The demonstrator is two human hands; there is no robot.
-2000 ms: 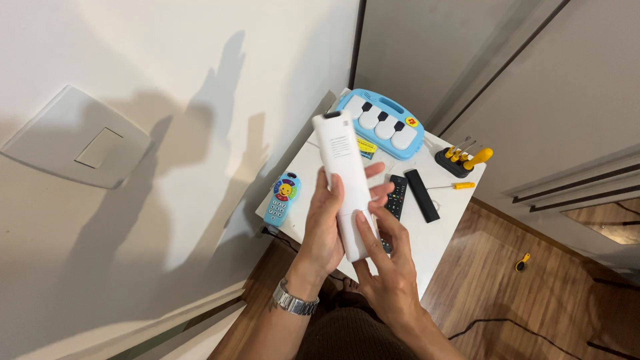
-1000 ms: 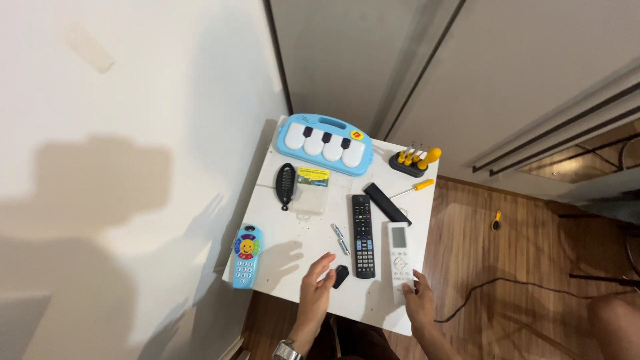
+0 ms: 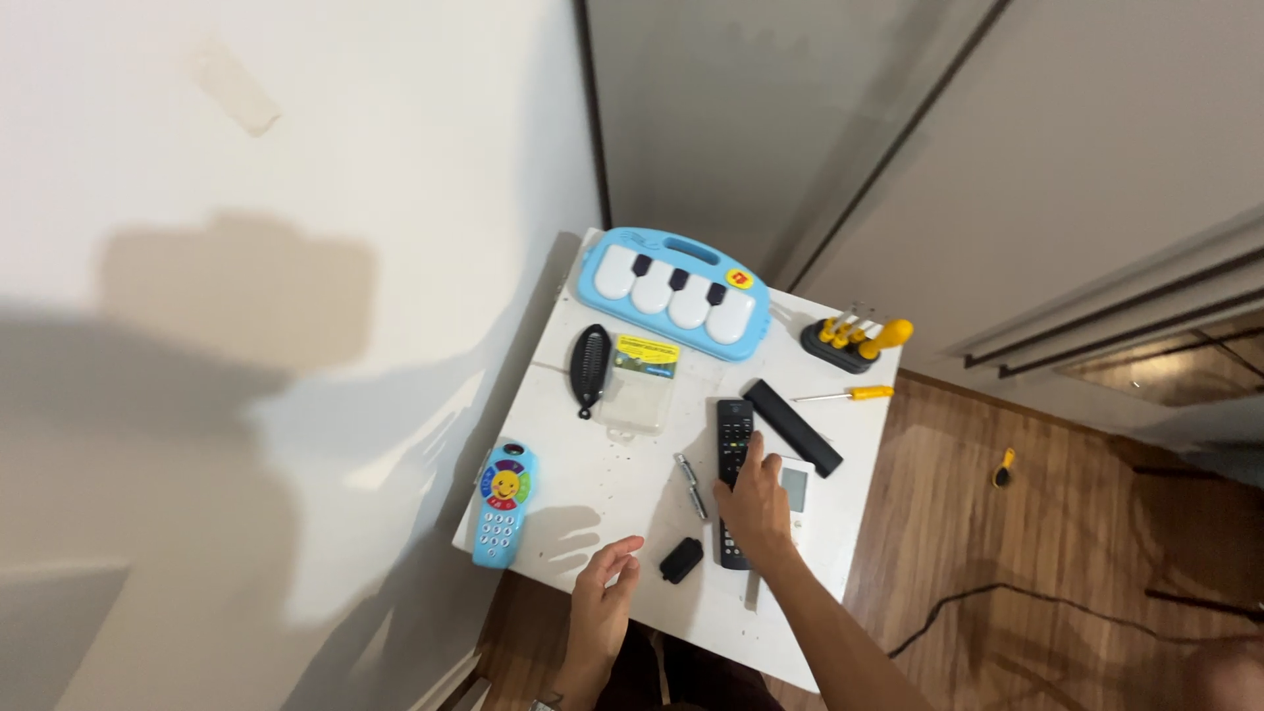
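My right hand (image 3: 758,502) lies over the black remote control (image 3: 734,425), fingers touching its middle; whether it grips is unclear. Partly under that hand and forearm is a white remote control with a grey screen (image 3: 794,486). My left hand (image 3: 604,592) hovers at the table's near edge, fingers apart, holding nothing. Between the hands are a small black cover (image 3: 681,560) and two batteries (image 3: 691,486). A long black cover (image 3: 793,428) rests beside the black remote. At the left edge lies a blue toy remote (image 3: 504,506) with a smiling face.
On the white table (image 3: 632,504) are a blue toy piano (image 3: 675,292), a black hair clip (image 3: 590,370), a clear plastic case (image 3: 637,395), a yellow-handled screwdriver (image 3: 869,393) and a black tool stand (image 3: 839,346). A cable (image 3: 997,587) and a small yellow-black object (image 3: 1004,469) lie on the floor.
Two seconds ago both hands held the white remote up; one second ago it was on the table at my right hand. My right hand has since moved left onto the black remote.
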